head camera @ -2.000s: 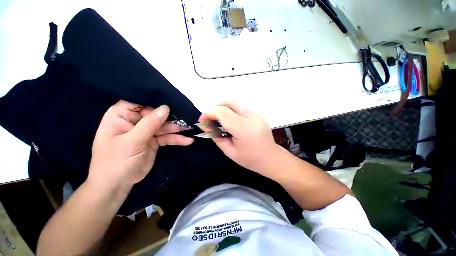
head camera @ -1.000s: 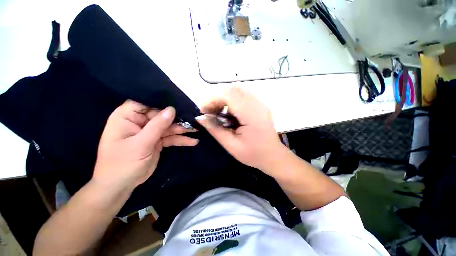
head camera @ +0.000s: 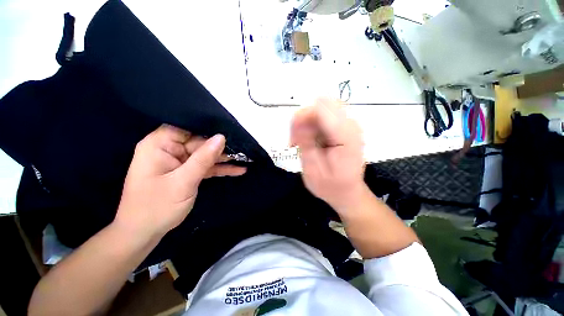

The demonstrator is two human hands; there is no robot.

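Note:
A large black garment [head camera: 80, 117] lies over the white table edge and my lap, with a narrow strap at its far left. My left hand [head camera: 179, 173] pinches the cloth beside a pale glinting seam or zip line [head camera: 238, 157]. My right hand [head camera: 328, 148] is raised off the cloth, to the right of the seam, and blurred. Its fingers are curled; whether they hold a small tool cannot be told.
A white machine bed [head camera: 272, 80] with a tan block [head camera: 300, 42] and a thread tangle [head camera: 345, 91] lies ahead. Black-handled shears [head camera: 438, 113] lie right of it. Coloured handles [head camera: 475, 121] hang at the right. A cream knob [head camera: 380, 17] is at the top.
My right hand has moved away from the seam, up and to the right; the pointed blade seen at its fingertips no longer shows. My left hand keeps its pinch. The view has shifted slightly.

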